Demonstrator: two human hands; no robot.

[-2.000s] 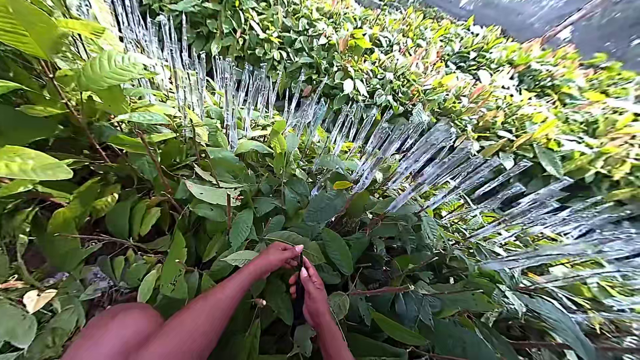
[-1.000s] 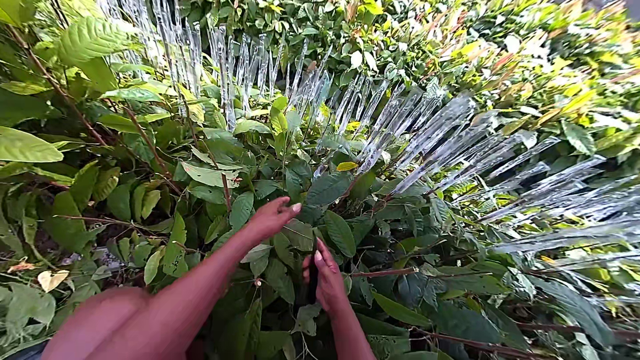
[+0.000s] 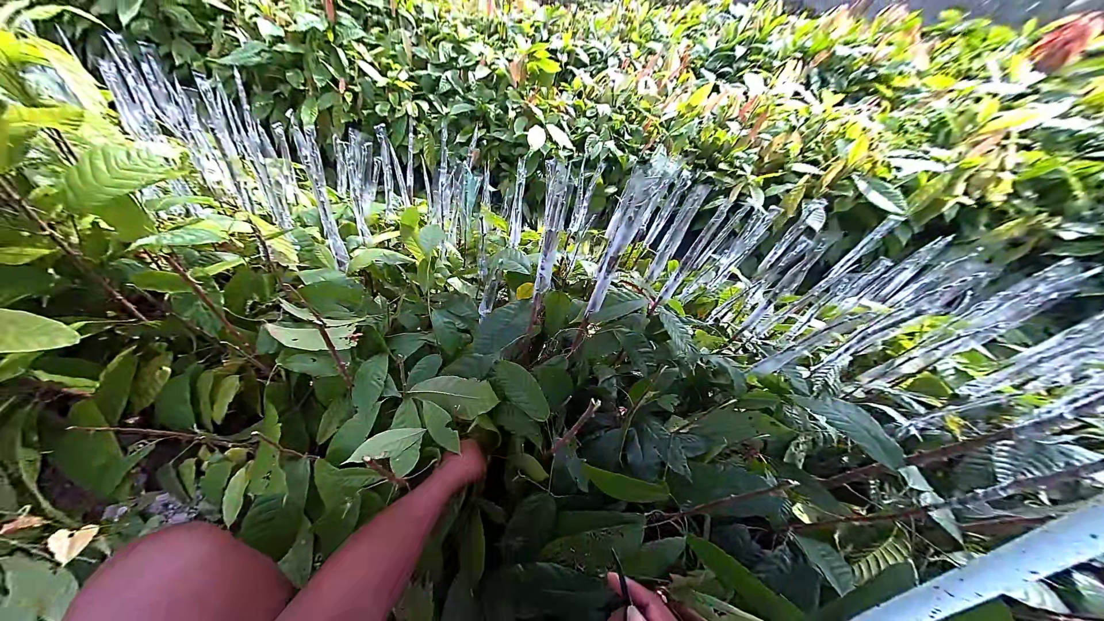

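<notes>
My left hand [image 3: 466,461] reaches in among the green leaves at lower centre; its fingers are hidden by foliage, so what it touches cannot be seen. Low at the bottom edge, my right hand [image 3: 642,601] is partly in view, its fingers closed around a small dark tool [image 3: 619,573] with a thin pointed tip. Around both hands are leafy seedlings [image 3: 457,395]. Beyond them stands a long row of stems wrapped in clear plastic film [image 3: 617,237], upright at the middle and leaning to the right farther along.
A pale, speckled pole [image 3: 992,556] crosses the lower right corner. Bare brown branches [image 3: 871,470] run through the leaves on the right. Behind the wrapped stems lies a dense bed of leafy plants [image 3: 733,103]. My bare knee [image 3: 181,578] is at lower left.
My left hand has gone from above the leaves into them. My right hand has moved down, away from the left, to the bottom edge. The pale pole has come into view.
</notes>
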